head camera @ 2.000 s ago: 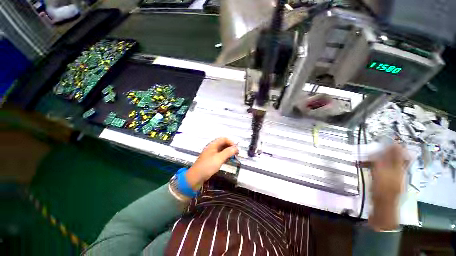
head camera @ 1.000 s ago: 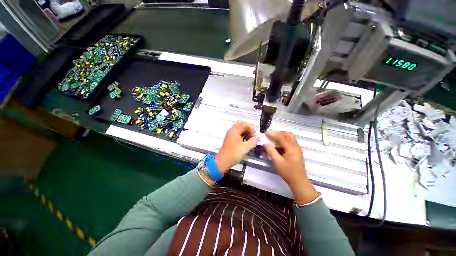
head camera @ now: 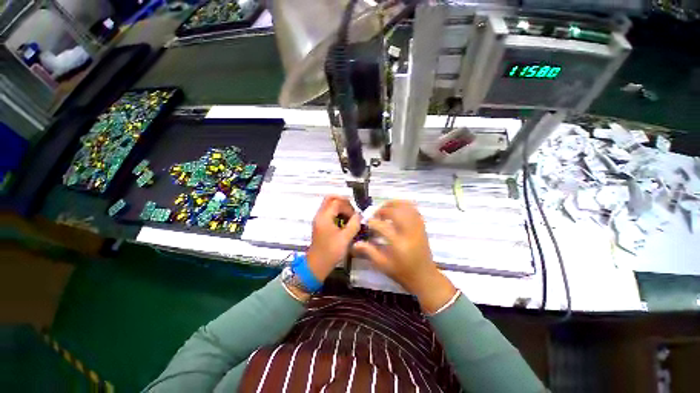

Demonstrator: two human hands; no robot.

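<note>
My left hand (head camera: 331, 235), with a blue wristband (head camera: 305, 274), is closed on a small circuit board (head camera: 341, 221) with a yellow part showing between the fingers. My right hand (head camera: 399, 242) is right beside it, fingers pinched around a small white part (head camera: 371, 213). The two pieces meet between the fingertips; the fingers hide most of them, so I cannot tell if they are joined. The dark machine head (head camera: 359, 184) points down just above the fingertips. Both hands are over the front part of the grooved metal base (head camera: 299, 184).
A black tray (head camera: 265, 142) with loose circuit boards lies left, a fuller tray (head camera: 123, 138) farther left. White plastic parts (head camera: 606, 180) are piled at right. Black cables (head camera: 535, 222) hang right of the base. A digital counter (head camera: 533, 71) and a shiny cone (head camera: 307, 54) stand above the base.
My right hand has come from the white pile to beside my left hand, and both now work under the machine head. Since one second ago the whole view has shifted, with the hands still together.
</note>
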